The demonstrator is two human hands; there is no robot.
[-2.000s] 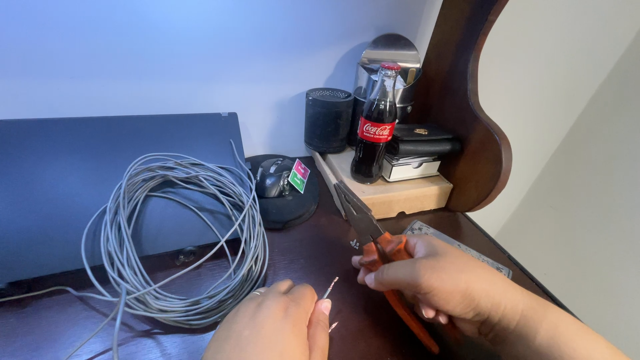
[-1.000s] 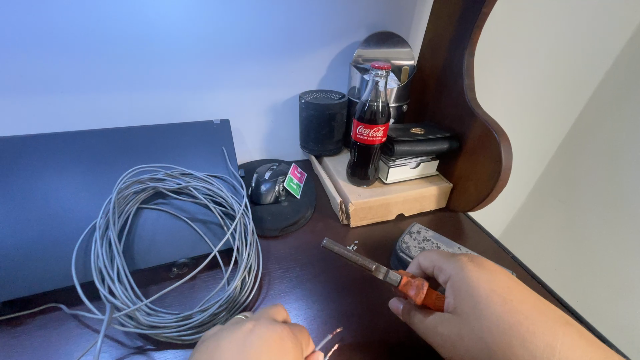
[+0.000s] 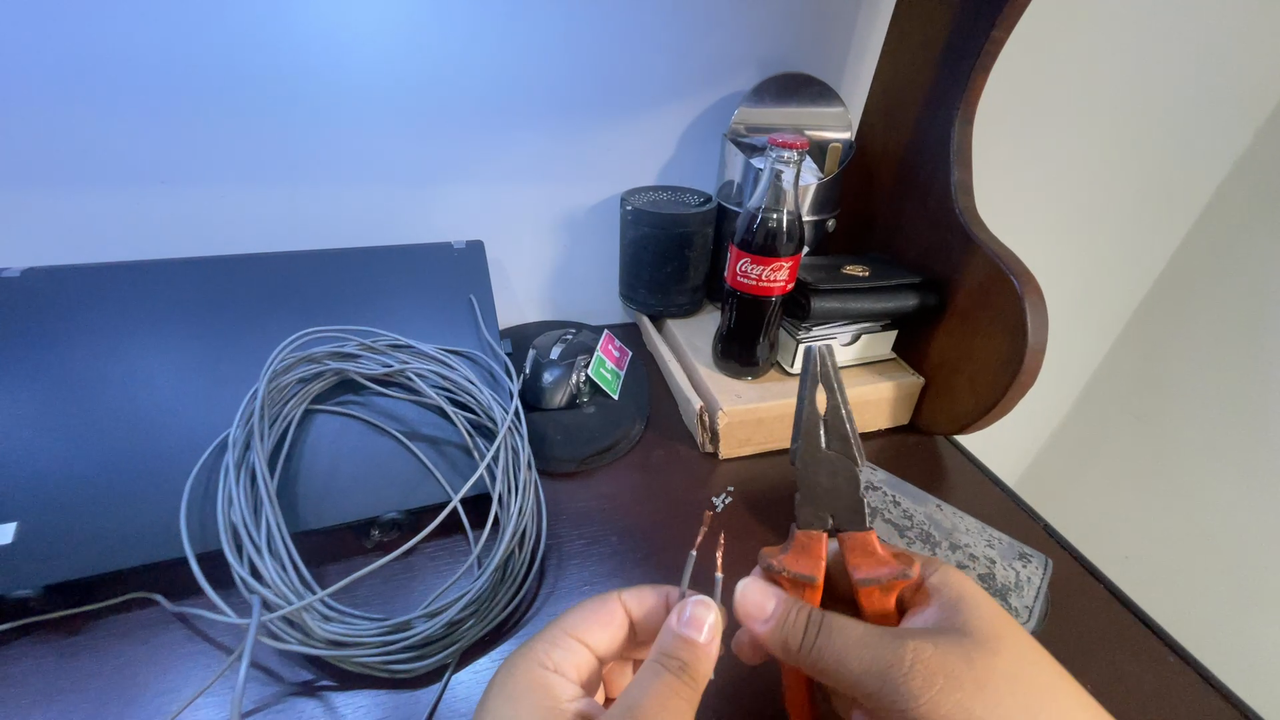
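My left hand pinches two grey insulated wires between thumb and finger, their stripped copper ends pointing up and slightly apart. Just to the right, my right hand grips the orange handles of combination pliers. The pliers stand upright, jaws up and a little parted, with nothing between them. Small grey scraps lie on the dark wooden desk beyond the wire ends. A large coil of grey cable leans over a dark laptop at the left.
A black mouse sits on a round pad. Behind the pliers, a cardboard box carries a Coca-Cola bottle and a black wallet. A black cylinder stands beside them. A grey patterned case lies at right.
The pliers have turned from pointing left to upright, and my right hand has come close to my left. My left hand has risen, with both bare wire ends now in plain sight.
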